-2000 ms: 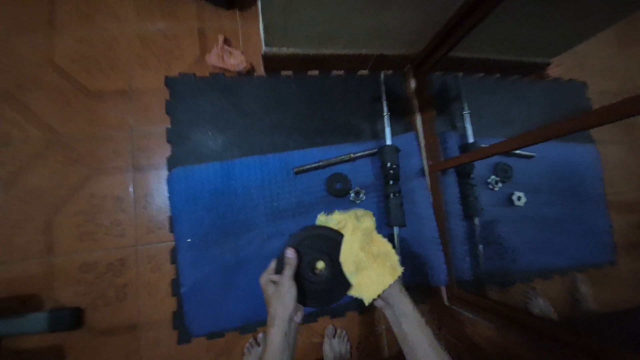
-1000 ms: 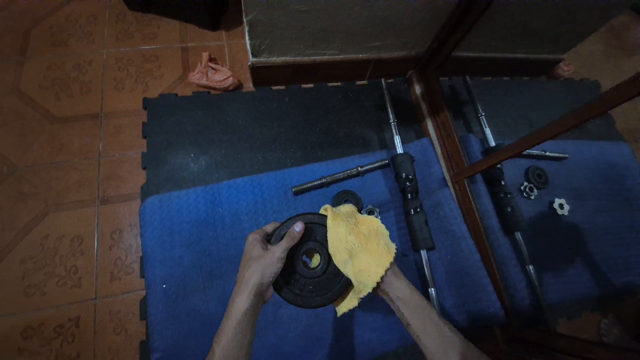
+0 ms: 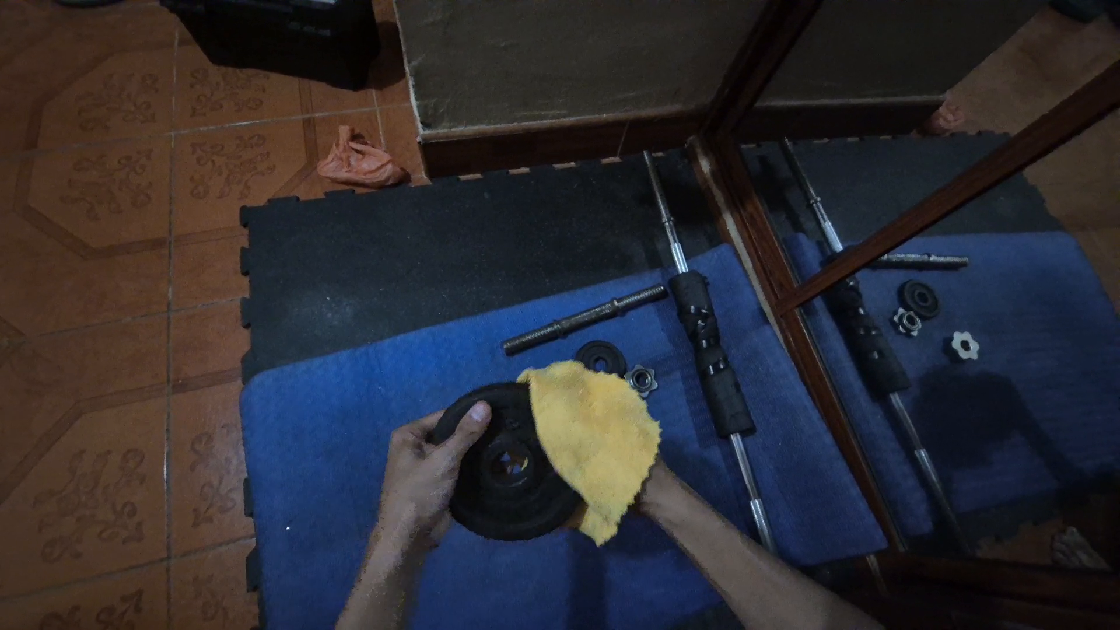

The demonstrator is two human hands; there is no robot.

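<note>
My left hand [image 3: 430,468] grips the left rim of a black weight plate [image 3: 499,503], its thumb on the upper face. A yellow cloth [image 3: 595,437] lies over the plate's right edge, and my right hand [image 3: 649,492] is mostly hidden behind it, holding cloth and plate edge together. Just beyond the cloth, a small black plate [image 3: 600,357] and a metal star collar nut [image 3: 641,380] rest on the blue mat [image 3: 341,437]. A short threaded dumbbell bar [image 3: 584,320] lies past them, and a long barbell bar with a black padded sleeve [image 3: 710,354] lies to the right.
A wood-framed mirror [image 3: 770,236] stands along the right side, reflecting the bars and small parts. Black interlocking floor matting [image 3: 437,254] lies beneath the blue mat. An orange plastic bag [image 3: 360,162] and a black case [image 3: 280,35] sit on the tiled floor ahead, beside a low wall [image 3: 560,66].
The view has shifted, bringing more of the black case in. Both hands still hold the plate and the yellow cloth, which remains over the right edge.
</note>
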